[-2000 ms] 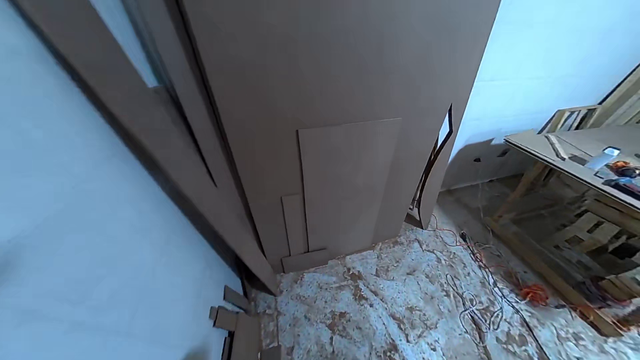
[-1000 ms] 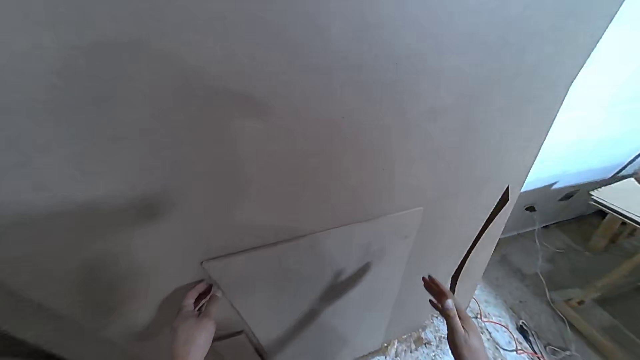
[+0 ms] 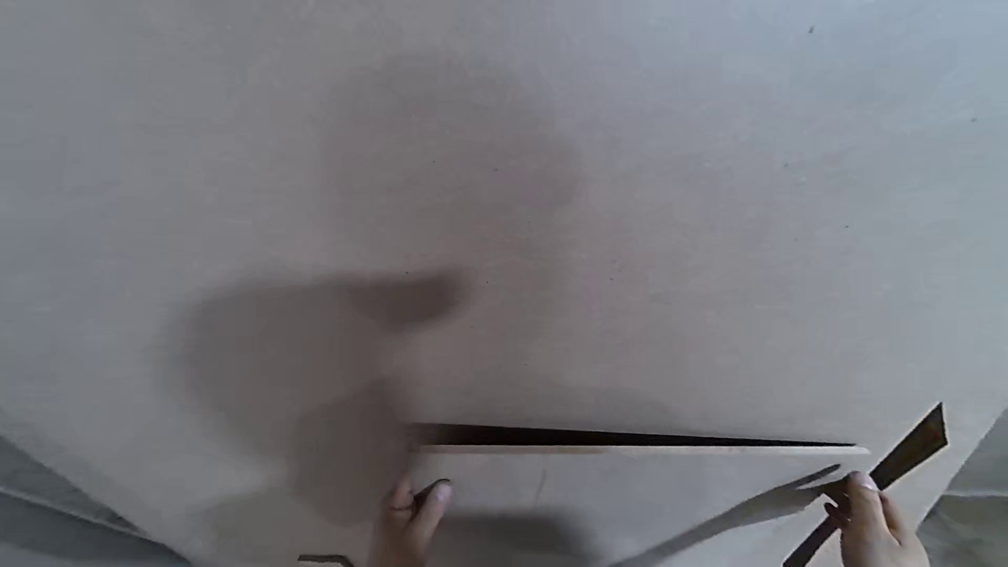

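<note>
A rectangular cut panel of thin sheet board [image 3: 614, 488] is in front of a much larger sheet [image 3: 630, 236], its top edge tilted off that sheet with a dark gap between. My left hand [image 3: 413, 520] grips the panel's left edge near the top corner, thumb on the face. At the upper right corner my right hand [image 3: 870, 516] pinches the panel's other edge between thumb and fingers. The panel's lower part is out of view.
A long slanting cutout [image 3: 929, 441] opens in the large sheet, passing behind my right hand. Floor shows past the sheet's lower right edge, and grey surfaces lie beyond its lower left edge. Shadows fall across the sheet.
My right hand, held apart from the panel one second ago, now grips its right edge. The panel's top has come away from the large sheet. The view has moved closer to the sheet.
</note>
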